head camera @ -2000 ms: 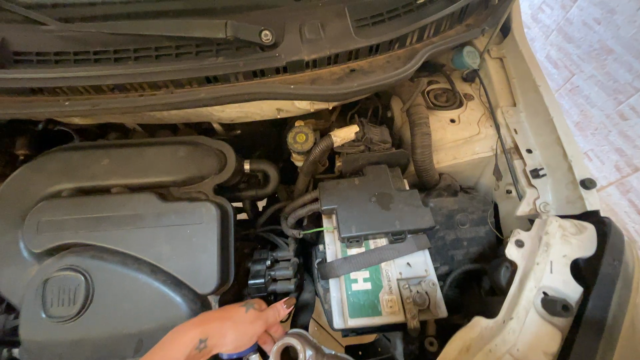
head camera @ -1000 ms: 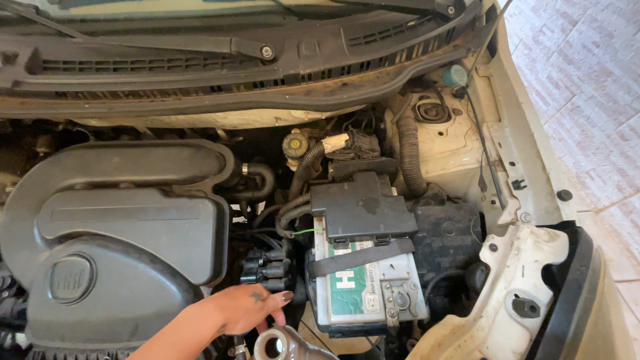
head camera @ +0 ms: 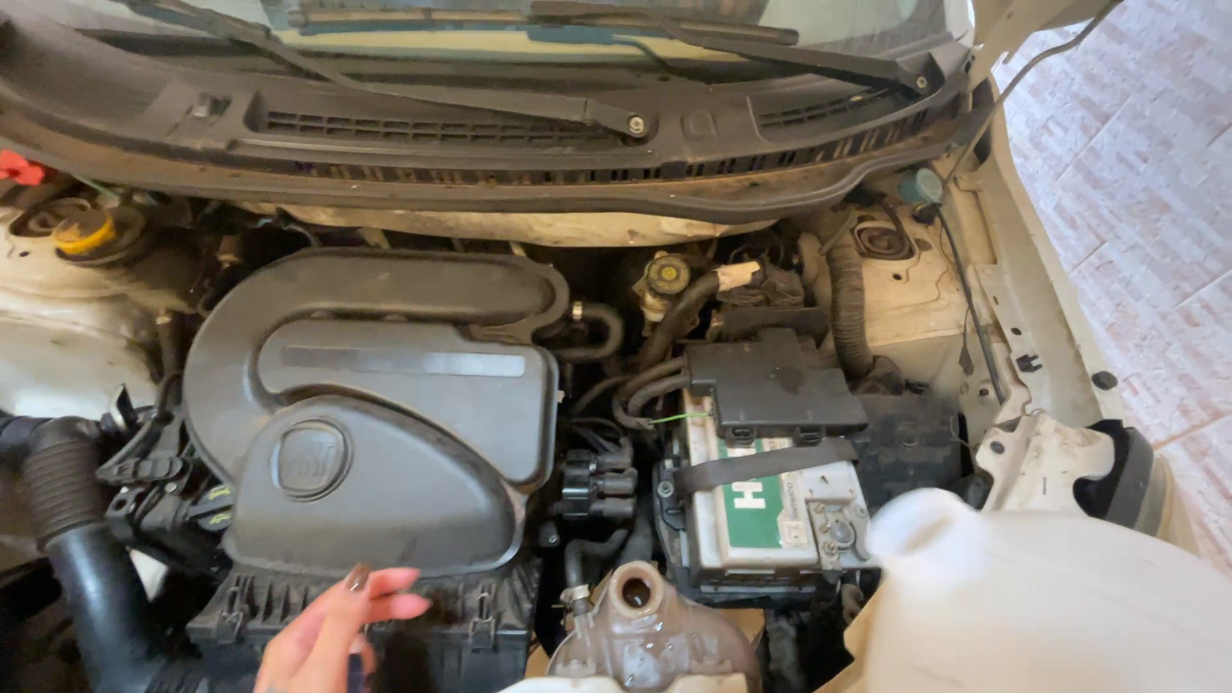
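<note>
My left hand [head camera: 337, 630] is at the bottom edge, over the black air filter housing [head camera: 462, 606], fingers curled. A small dark blue object [head camera: 356, 672] shows under them and seems held; its shape is mostly hidden. To the right of the hand, the translucent coolant reservoir [head camera: 654, 640] has an uncapped round neck. A large whitish plastic jug [head camera: 1049, 602] fills the lower right, its blurred mouth pointing left towards the reservoir, apart from it. My right hand is not in view, and what holds the jug is hidden.
The black engine cover [head camera: 395, 414] lies left of the ignition coil [head camera: 597, 486]. Behind the reservoir sits the car battery [head camera: 760, 505] under a black fuse box cover [head camera: 780, 385] and strap. The white fender edge [head camera: 1059, 318] runs along the right; wiper arms cross the windshield.
My left hand has moved left, away from the reservoir's neck. The whitish jug has come into view at the lower right. The view now takes in more of the engine bay's left side.
</note>
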